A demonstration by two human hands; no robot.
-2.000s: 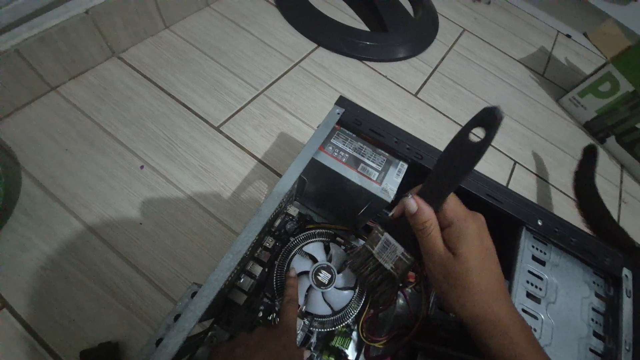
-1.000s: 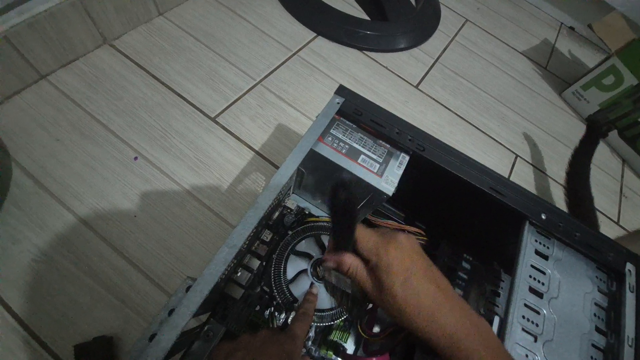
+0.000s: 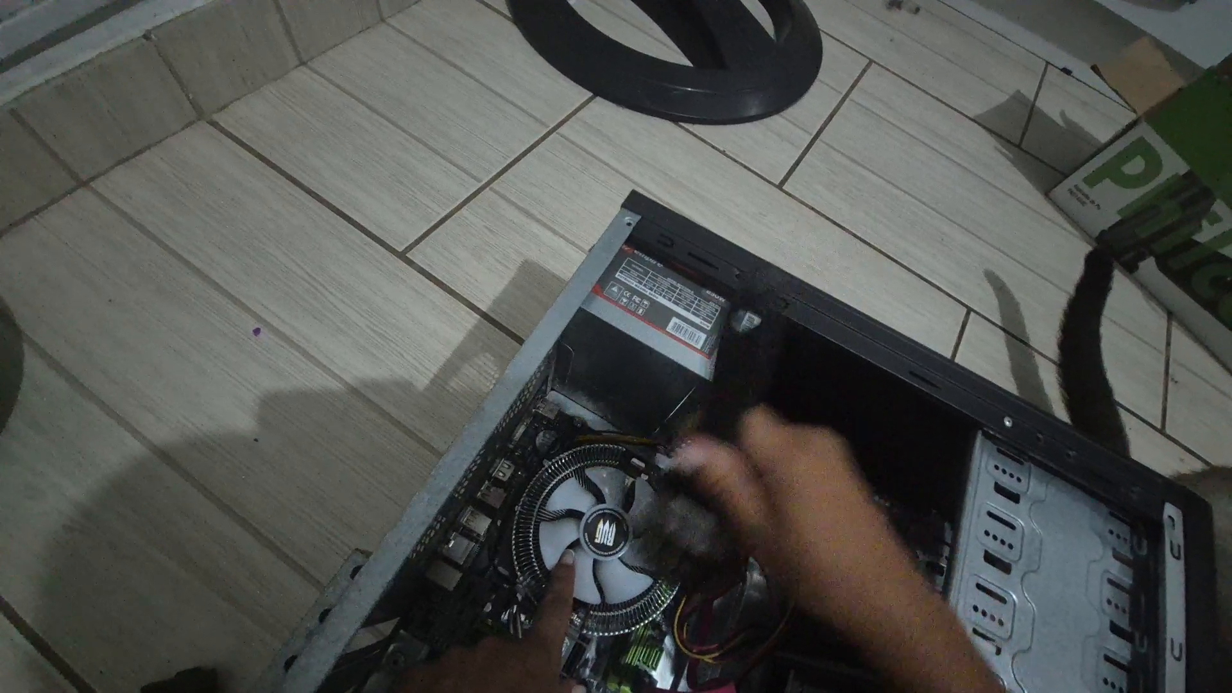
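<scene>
An open desktop computer case (image 3: 539, 366) lies on the floor, its inside facing up. My right hand (image 3: 789, 491) grips a black brush (image 3: 746, 375); hand and brush are blurred, and the dark bristles lie over the right side of the white CPU cooler fan (image 3: 606, 529). The index finger of my left hand (image 3: 520, 635) touches a fan blade just below the hub; its other fingers are mostly hidden at the bottom edge. Above the fan sits the power supply (image 3: 635, 356) with a printed label. Thin coloured wires (image 3: 698, 635) run below the bristles.
Metal drive bays (image 3: 1049, 558) fill the right part of the case. A black oval stand or ring (image 3: 674, 91) lies on the tiled floor (image 3: 289, 260) beyond. At the right are a green and white cardboard box (image 3: 1145, 192) and an animal's dark furry tail (image 3: 1088, 356).
The brush, held up over the case two seconds ago with its bristles near the fan, is now lower and more upright over the fan's right side. My left index finger remains at the fan.
</scene>
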